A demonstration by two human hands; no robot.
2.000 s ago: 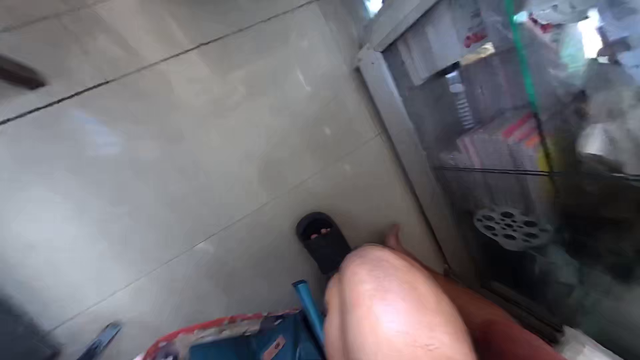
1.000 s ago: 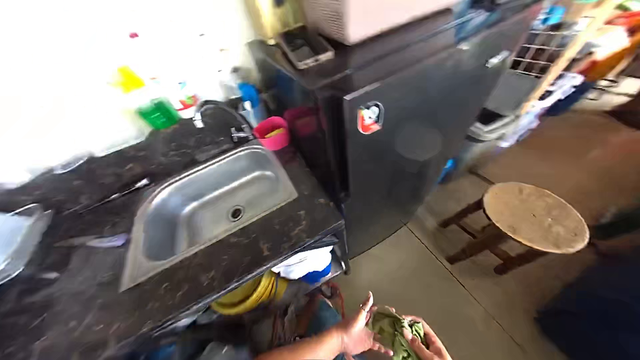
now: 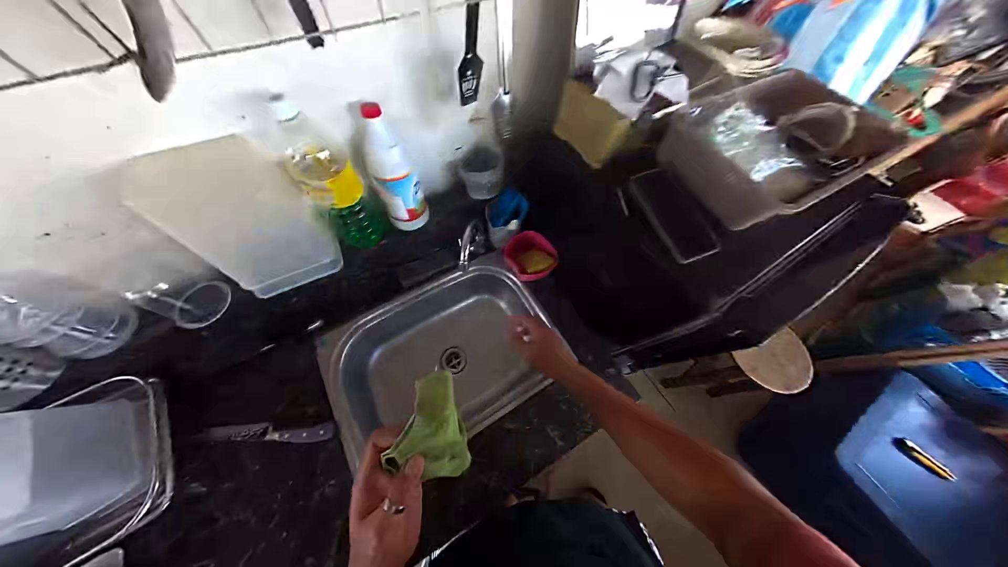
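My left hand [image 3: 390, 500] pinches a green cloth [image 3: 437, 433] between thumb and fingers at the near left edge of a stainless steel sink [image 3: 394, 335]. Part of the cloth hangs over the basin near the drain. Over the right side of the sink is my right hand [image 3: 535, 339], blurred, its fingers curled; whether anything is inside them cannot be told. Behind the basin stands a chrome faucet [image 3: 470, 242], with a pink container [image 3: 531, 256] holding something yellow beside it.
A knife [image 3: 272, 432] lies left of the sink, near a dish rack [image 3: 161, 449]. Along the wall are a white bottle with a red cap [image 3: 394, 169], a green-and-yellow bottle [image 3: 346, 193] and a clear plastic bin [image 3: 236, 213]. A round wooden stool [image 3: 776, 361] stands at the right.
The view has swung from the floor to the sink. Both hands were close together around something green one second ago; now they are apart, the left with the green cloth, the right over the basin.
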